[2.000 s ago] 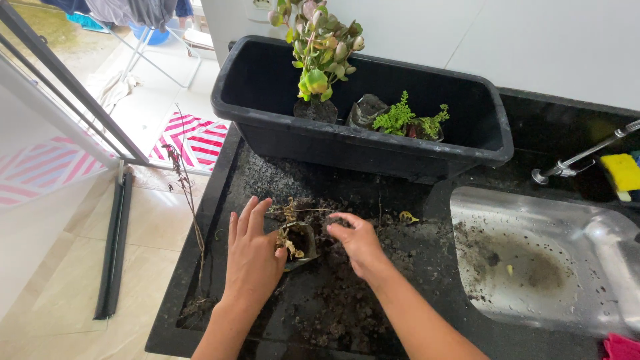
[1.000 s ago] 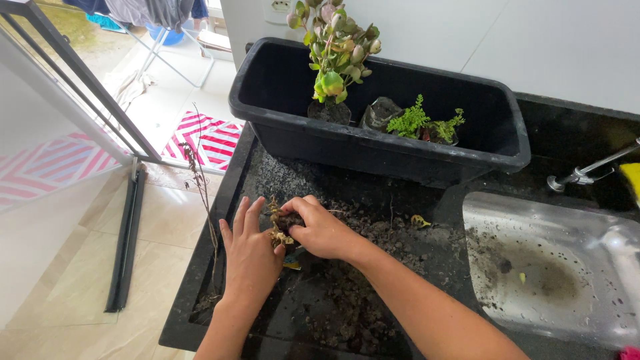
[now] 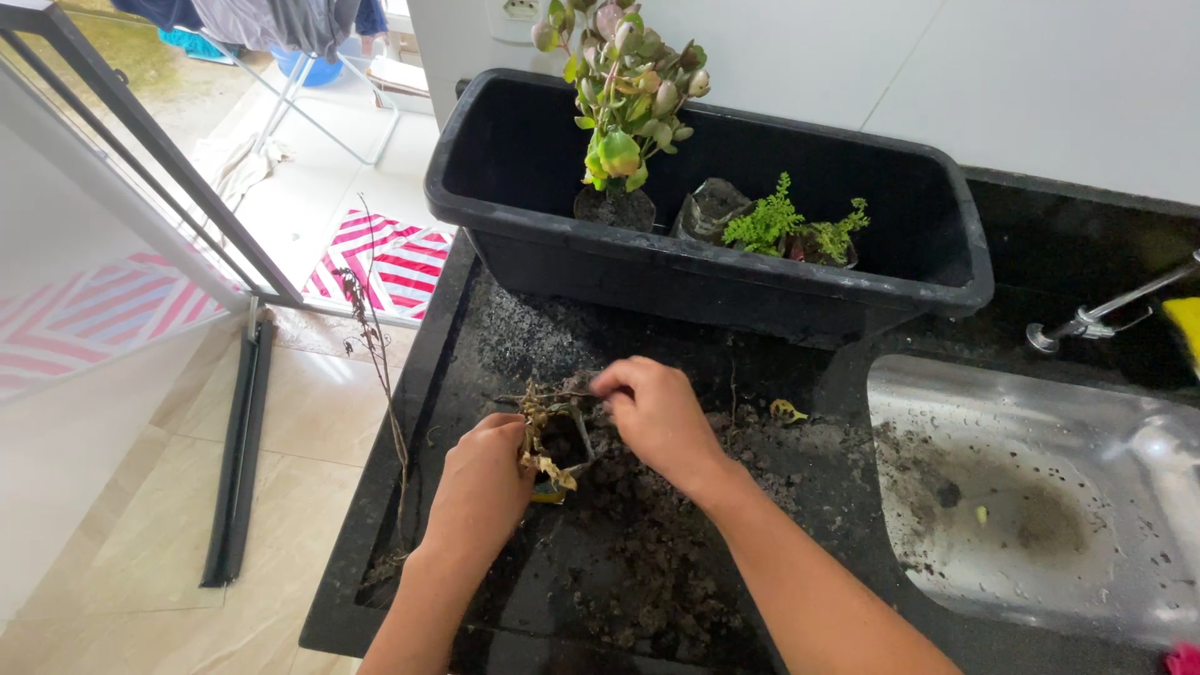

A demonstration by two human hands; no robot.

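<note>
My left hand (image 3: 483,483) grips the left side of a small soil-filled plant container (image 3: 589,441), its fingertips partly hidden by withered yellow-brown leaves (image 3: 544,427). My right hand (image 3: 661,422) is just right of the container's rim, thumb and fingertips together by a thin dry stem; whether it pinches the stem cannot be told. Loose dark soil (image 3: 666,562) lies scattered over the black stone counter. Behind the hands stands a long black planter (image 3: 731,291) holding a succulent (image 3: 628,103), a dark bag of soil (image 3: 710,211) and small green plants (image 3: 771,220).
A soiled steel sink (image 3: 1012,506) is set in the counter at right, with a tap (image 3: 1078,323) and a yellow sponge (image 3: 1186,323) behind it. A tall dry twig (image 3: 394,422) rises at the counter's left edge. A yellow leaf (image 3: 786,411) lies on the counter.
My right hand was over the container with its fingers in the dry leaves a second ago; it has moved right, off the opening. My left hand stays at the container's left side.
</note>
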